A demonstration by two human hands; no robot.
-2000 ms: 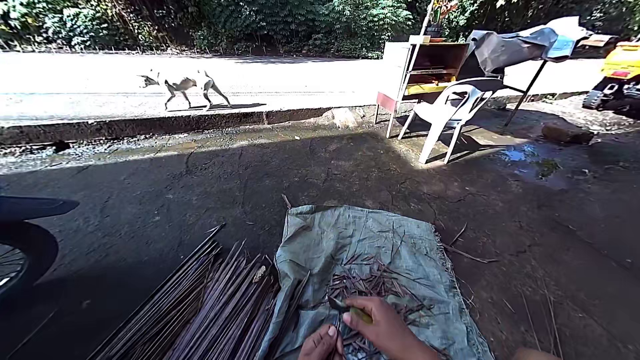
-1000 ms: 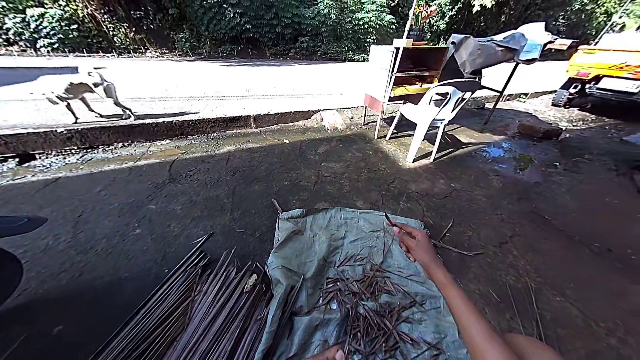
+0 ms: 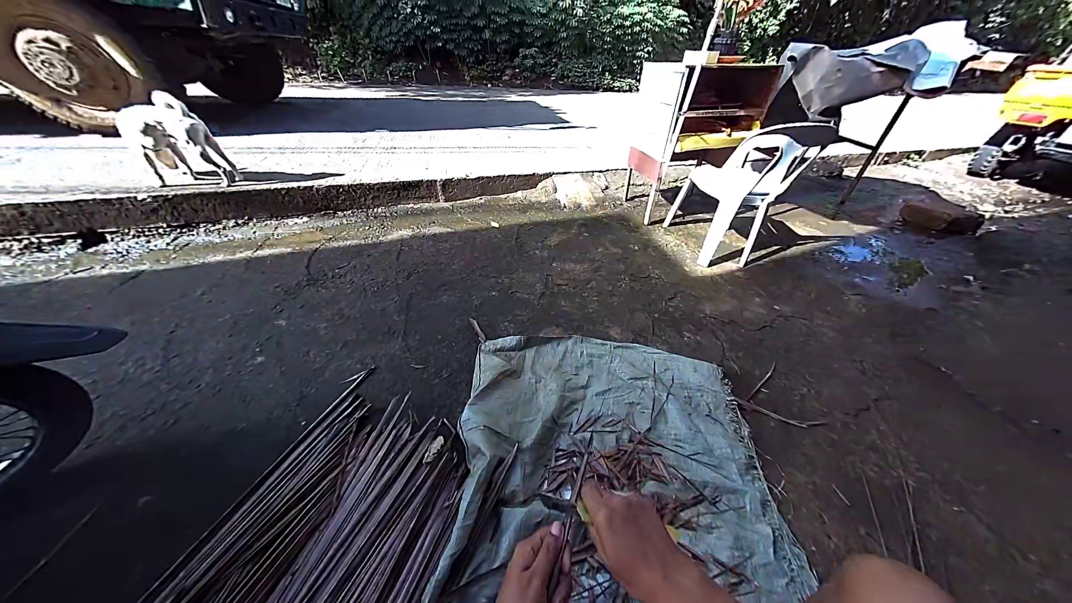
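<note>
My left hand [image 3: 536, 563] grips a dark, narrow dried palm leaf strip [image 3: 578, 481] above a worn green woven sack [image 3: 536, 377]. Close beside it on the right, my right hand [image 3: 628, 536] is closed on a tool with a yellow handle [image 3: 584, 511]; its dark blade lies against the strip, and its exact kind is hard to make out. Short reddish-brown cut pieces [image 3: 624, 465] are scattered over the sack around both hands. Long dried palm leaves [image 3: 368, 511] lie in a bundle left of the sack, partly against its edge.
A motorcycle wheel [image 3: 42, 427] stands at the left. Beyond the concrete curb [image 3: 335, 201] are a pale dog [image 3: 172, 138] and a large truck wheel [image 3: 67, 63]. A white plastic chair [image 3: 741, 180] stands by a cabinet [image 3: 662, 109]. A puddle [image 3: 871, 255] and a rock [image 3: 940, 218] are further right.
My right hand, stretched over the sack's right side a second ago, is back beside my left hand. A truck has come into view on the road at the left, near the dog.
</note>
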